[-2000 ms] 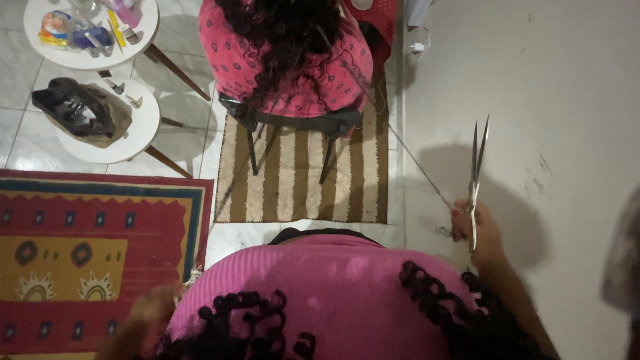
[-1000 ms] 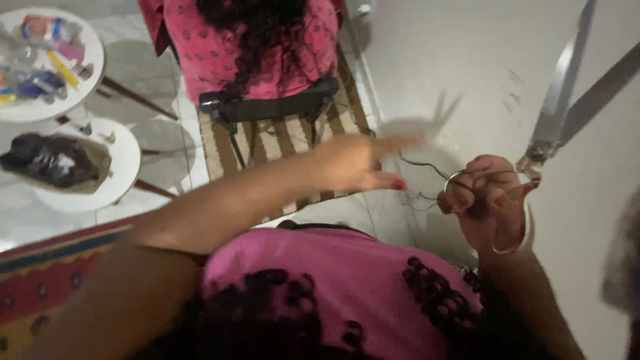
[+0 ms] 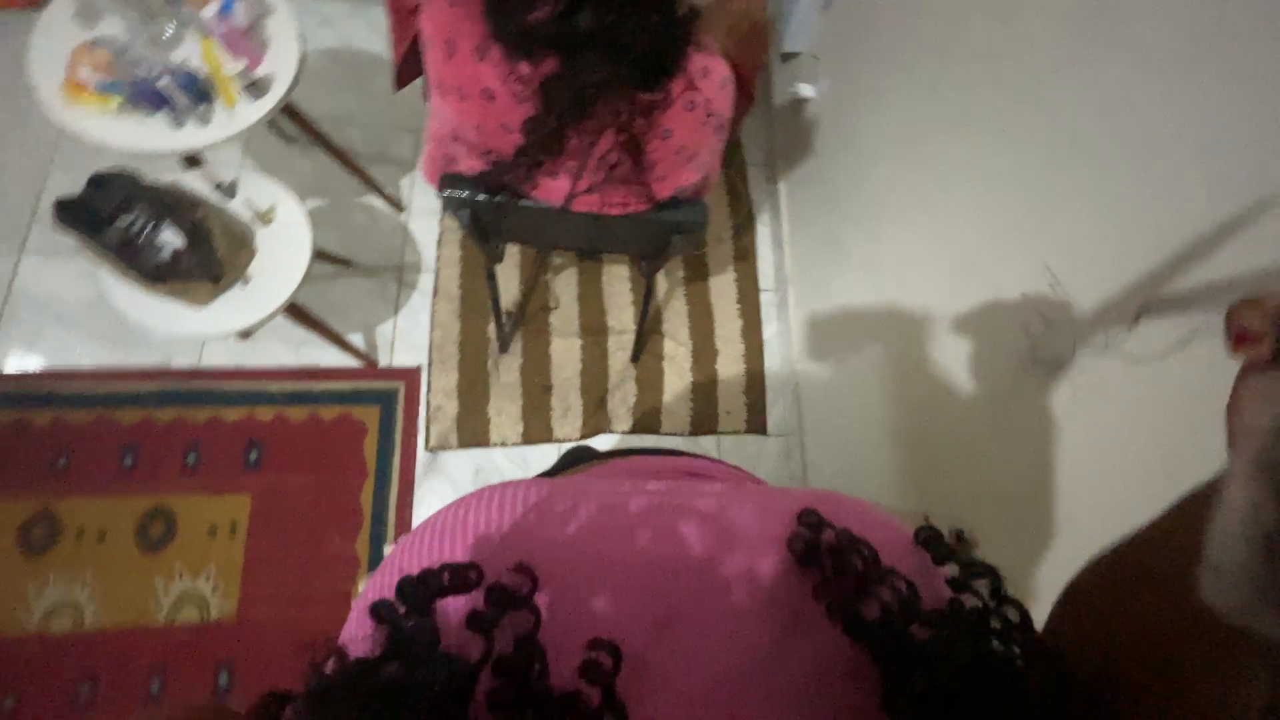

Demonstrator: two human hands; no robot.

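At the right edge, my right hand [image 3: 1252,370] is cut off by the frame and blurred; a red fingernail shows, but what the fingers hold is hidden. Behind it, a blurred shadow of scissor blades [image 3: 1180,265] and hand shapes falls on the pale wall [image 3: 980,130]. The scissors themselves cannot be made out. My left hand is out of view. Ahead, a person in a pink patterned top [image 3: 455,110] sits with their back to me, dark curly hair [image 3: 590,50] hanging down over it.
The person's black chair [image 3: 580,225] stands on a brown and cream striped rug [image 3: 595,390]. Two round white stools [image 3: 285,230] at upper left hold a black plastic bag [image 3: 150,230] and small colourful items [image 3: 150,85]. A red patterned rug [image 3: 310,520] lies at lower left.
My left hand, which reached across toward the right one a second ago, has left the view. My right hand has moved to the right edge, and the metal scissors no longer show clearly.
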